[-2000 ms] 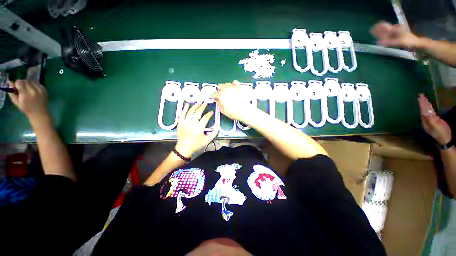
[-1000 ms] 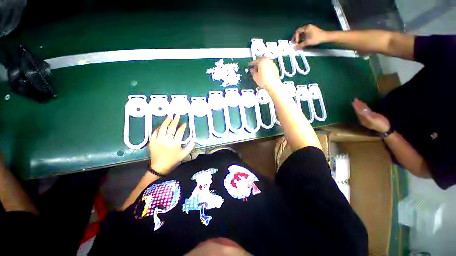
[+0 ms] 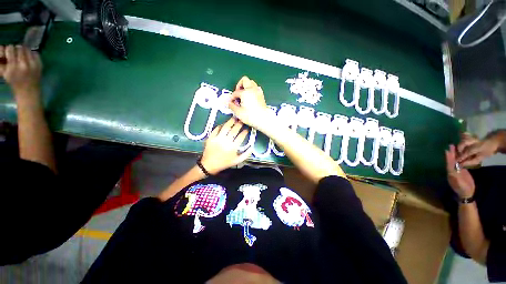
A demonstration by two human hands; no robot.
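A long row of white loop-shaped housings (image 3: 370, 145) lies on the green bench near its front edge. My left hand (image 3: 223, 147) rests on the lower loops near the row's left end, its fingers spread. My right hand (image 3: 248, 104) is above the tops of the housings there, fingers bent together and pointing down and left. Its fingertips cover a housing top, and any small piece in them is hidden. A pile of small white fittings (image 3: 305, 89) lies behind the row, right of my right hand.
Several more housings (image 3: 349, 83) stand in a group behind the row at right. A black fan (image 3: 105, 28) is at back left. An open carton (image 3: 424, 236) is below the bench at right. Neighbours' hands show at left (image 3: 21, 66) and right (image 3: 461, 177).
My right hand has come back from the rear group to the row's left end. The right neighbour's hand has withdrawn from that group, and both their hands are now together. The view has shifted and tilted.
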